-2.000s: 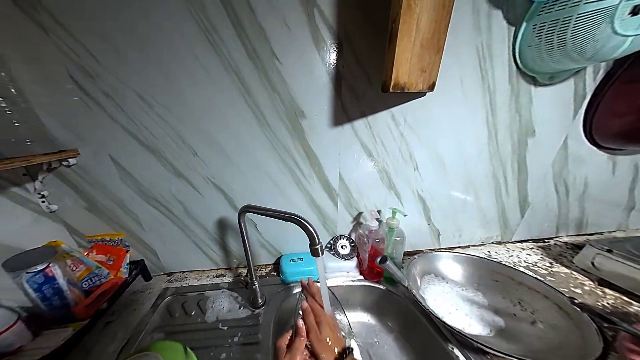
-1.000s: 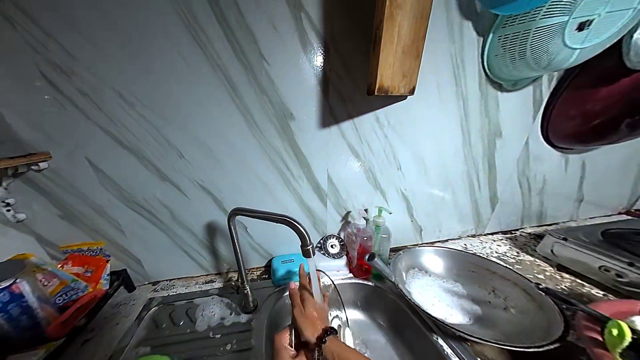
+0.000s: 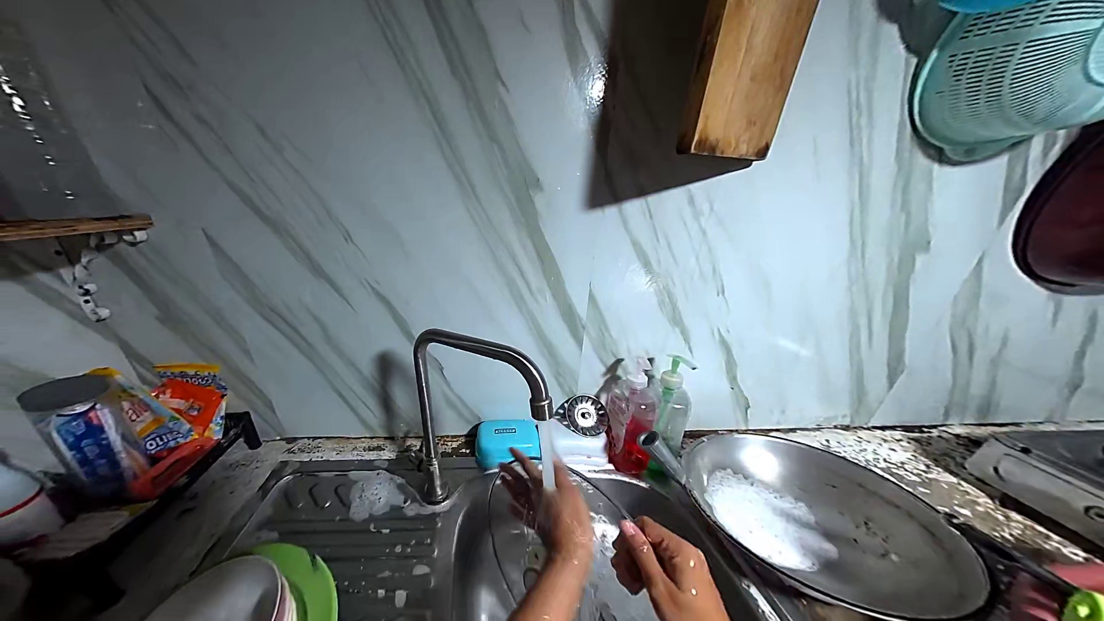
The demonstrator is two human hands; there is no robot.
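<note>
Under the running stream of the curved metal faucet (image 3: pixel 479 345), my left hand (image 3: pixel 552 513) has its fingers spread, beside a clear round lid (image 3: pixel 517 561) with a thin rim; whether it touches the lid is unclear. At the lid's right edge, my right hand (image 3: pixel 664 565) pinches the rim between thumb and curled fingers. Both hands are wet, over the stainless steel sink basin (image 3: pixel 470 569). A large metal pan (image 3: pixel 871 517) with white suds in it rests to the right of the basin.
Behind the basin stand a turquoise box (image 3: pixel 507 443), a bottle of red liquid (image 3: pixel 634 423) and a green-topped pump bottle (image 3: pixel 675 410). A green plate (image 3: pixel 315 582) and bowl (image 3: pixel 228 595) sit lower left. A wooden beam (image 3: pixel 746 82) juts overhead.
My hands, close together one second ago, are now apart. The right hand has moved to the lid's right edge, while the left is in the water stream.
</note>
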